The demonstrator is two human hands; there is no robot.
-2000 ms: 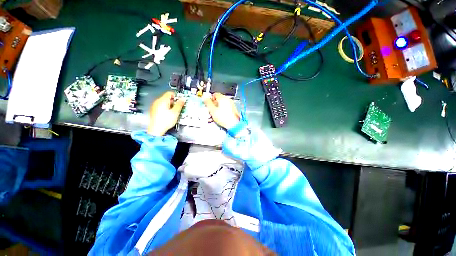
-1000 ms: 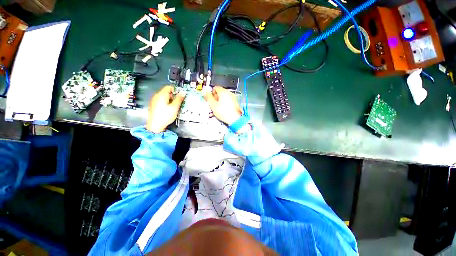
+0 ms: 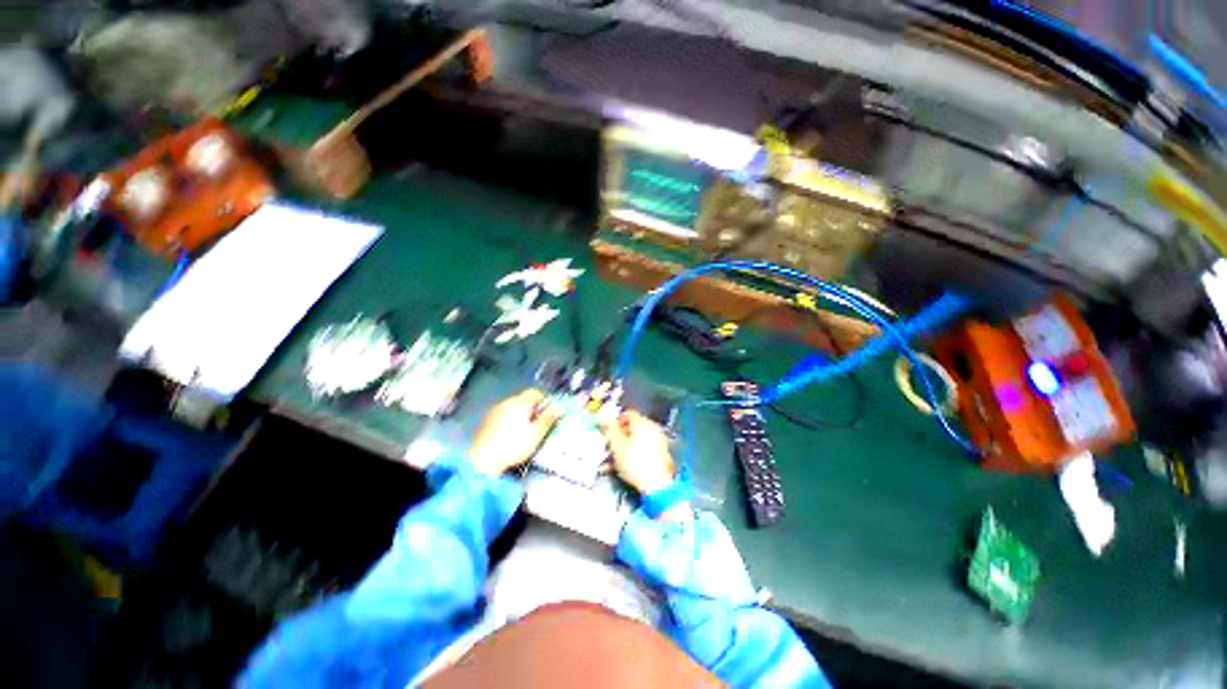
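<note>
A green-white circuit board (image 3: 572, 451) lies at the bench's front edge, between my hands. My left hand (image 3: 514, 431) grips its left side and my right hand (image 3: 641, 451) grips its right side near the far edge. Leads and a bright blue cable (image 3: 638, 330) end at the board's far edge, at a dark connector block. The picture is blurred, so the fingertips and plugs are not clear. A blue band is on my right wrist. A black remote control (image 3: 755, 464) lies to the right of my right hand.
Two boards (image 3: 428, 374) and a clipboard with white paper (image 3: 256, 296) lie left. White pieces (image 3: 528, 303) lie behind. An oscilloscope (image 3: 740, 195) stands at the back. An orange-red box (image 3: 1023, 424), tape roll (image 3: 926, 384), white tissue (image 3: 1086, 505) and small green board (image 3: 1002, 568) are right.
The view has tilted up and turned, bringing the oscilloscope and back shelf into view. My hands remain at the board. The picture has become blurred.
</note>
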